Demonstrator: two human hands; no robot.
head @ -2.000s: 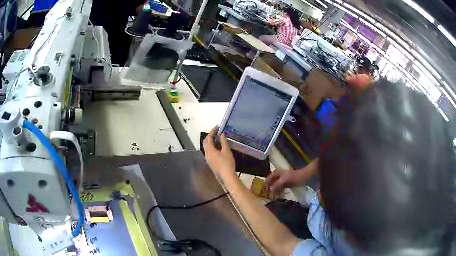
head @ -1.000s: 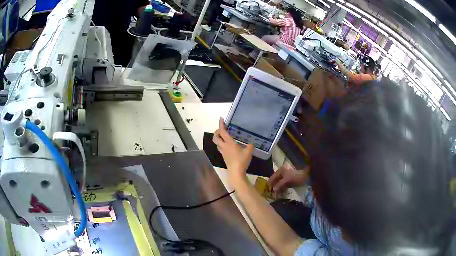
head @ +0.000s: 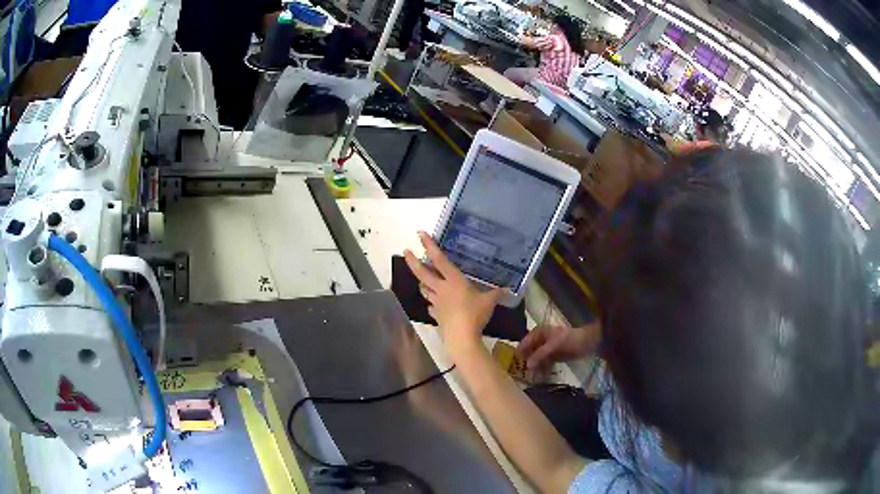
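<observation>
Neither of my hands is in view. The white sewing machine head (head: 72, 357) with a red logo stands at the left, a blue air hose (head: 114, 314) curving down it. Under it lies the pale sewing template (head: 217, 458) with yellow tape strips (head: 267, 444) and a small pink-framed insert (head: 196, 415). At the centre stands the white-framed control panel (head: 502, 217), its screen lit with a box on it. Another person's hand (head: 461, 301) is at its lower left edge.
The other person's dark-haired head (head: 738, 318) fills the right. Their other hand (head: 552, 349) is by a yellow item (head: 508, 359). A black cable (head: 371, 397) crosses the grey metal plate (head: 362, 338). Behind are a green-yellow spool (head: 340, 185), cartons and a seated person (head: 557, 56).
The other person's hand on the panel has shifted and its fingers have spread. The screen's content has changed. The camera view has moved slightly. The template looks unmoved.
</observation>
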